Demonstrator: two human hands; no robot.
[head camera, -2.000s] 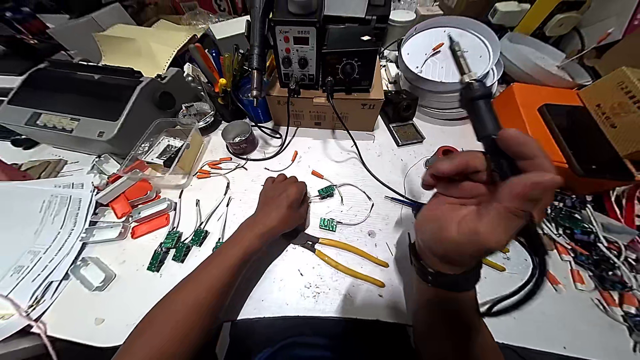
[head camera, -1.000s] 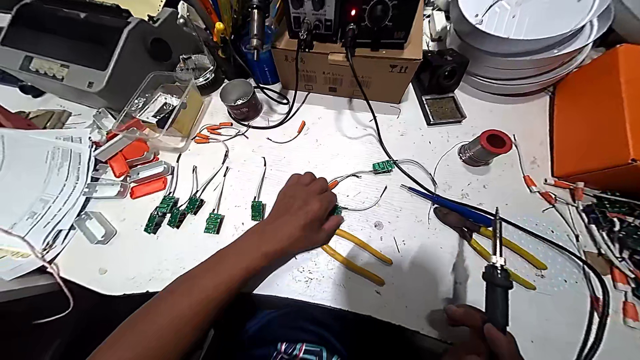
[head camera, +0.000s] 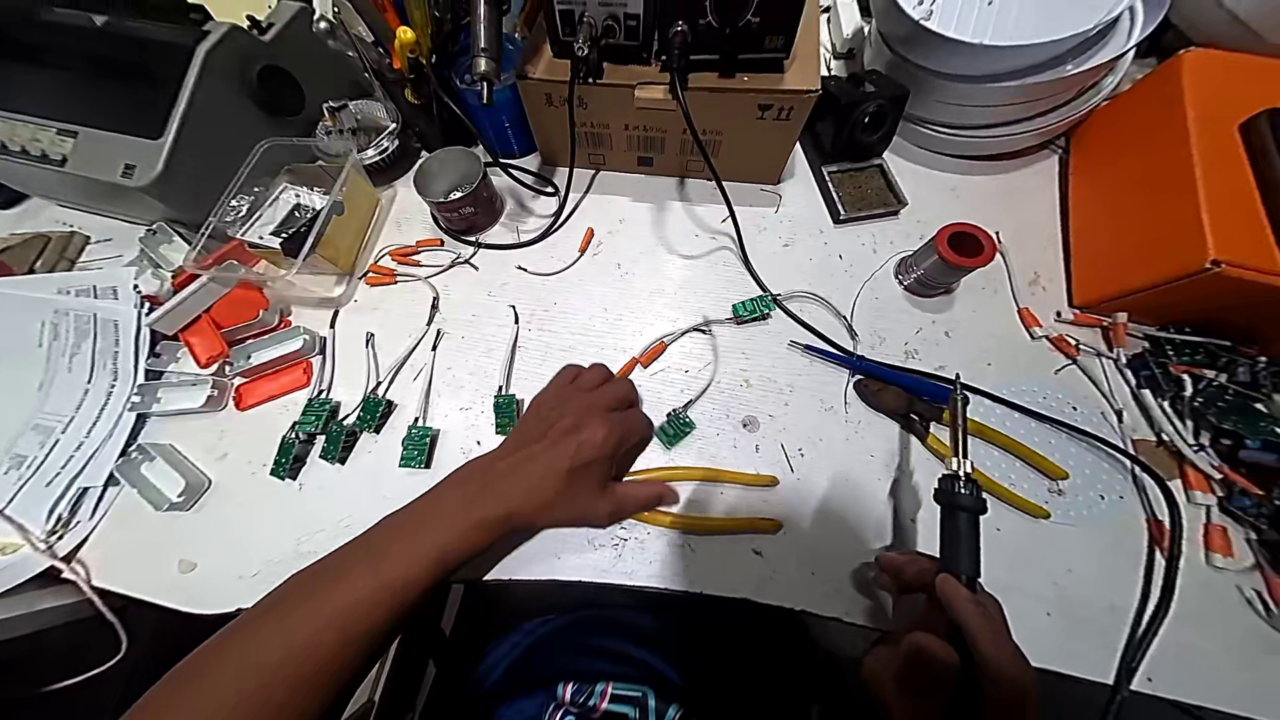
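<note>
My right hand (head camera: 945, 630) holds a soldering iron (head camera: 960, 500) upright by its black handle at the lower right. My left hand (head camera: 590, 450) rests over the head of yellow-handled pliers (head camera: 710, 478); its fingertips are hidden, so its hold is unclear. An orange wire connector (head camera: 652, 354) pokes out beyond its fingers, with white wires running toward a small green circuit board (head camera: 753, 307). Another green board (head camera: 676, 428) lies just right of the left hand, and one more (head camera: 506, 413) just left of it. Several similar boards (head camera: 418, 446) with wires lie farther left.
A solder spool (head camera: 945, 260), blue tweezers (head camera: 880, 372) and second yellow-handled pliers (head camera: 1000, 450) lie right of centre. At the back are a solder paste tin (head camera: 458, 190), a cardboard box (head camera: 670, 125) and an iron stand (head camera: 860, 150). Papers (head camera: 70, 390) and plastic cases (head camera: 165, 475) occupy the left.
My right hand has lowered the soldering iron from its raised place two seconds ago. Near my left hand, a green board that was partly covered one second ago now shows fully. The view has tilted down.
</note>
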